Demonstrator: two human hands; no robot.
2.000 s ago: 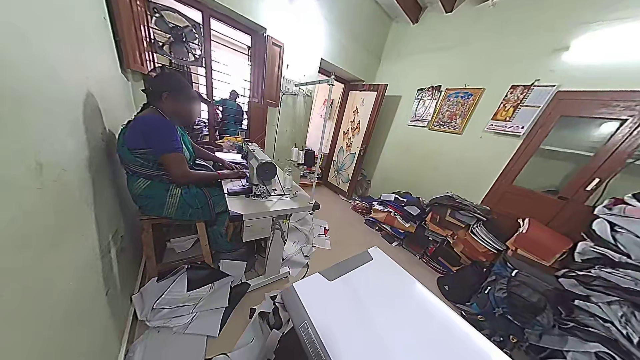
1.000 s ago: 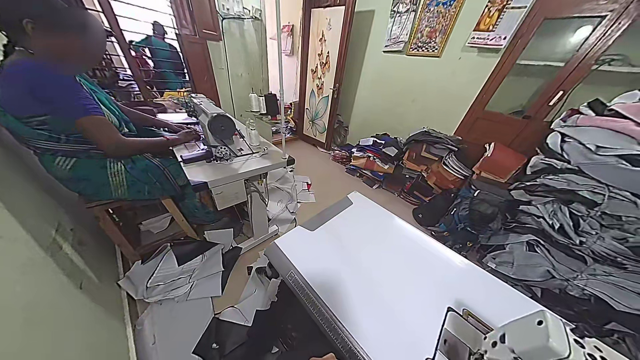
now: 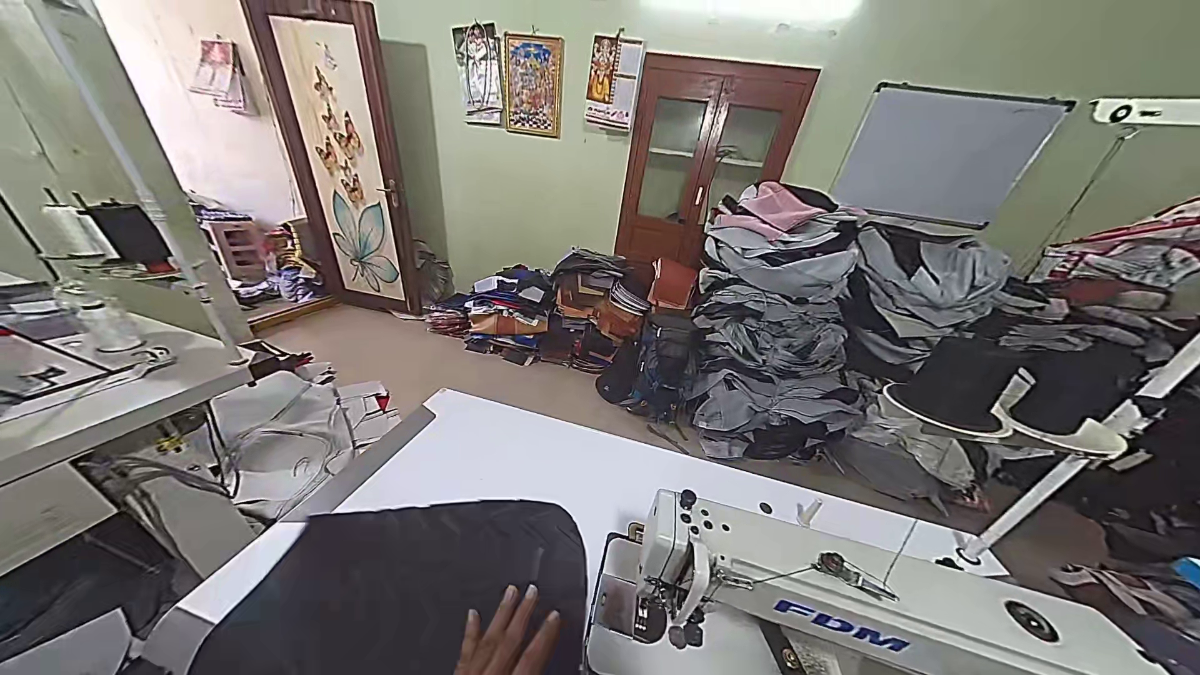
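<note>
A black fabric panel point(image 3: 403, 581) with rounded corners lies on the white sewing table point(image 3: 525, 450), just left of an FDM industrial sewing machine point(image 3: 806, 581). One hand point(image 3: 506, 637) rests on the panel near its right side, fingers spread and pointing away; only the fingers and part of the back show at the bottom edge. It looks like my right hand, though the wrist is cut off. Nothing is gripped in it. My left hand does not show. The machine's needle area point(image 3: 656, 614) is to the right of the panel.
Another sewing table point(image 3: 112, 398) stands at the left, with white cloth pieces point(image 3: 281, 431) beside it. Beyond my table are stacks of cut pieces point(image 3: 525, 314) and a tall heap of grey fabric point(image 3: 778, 347). A thread stand with black cones point(image 3: 966, 384) rises at the right.
The view has swung right and down. The black panel and a hand on it are now in sight on the table; the other person at the left machine is out of view.
</note>
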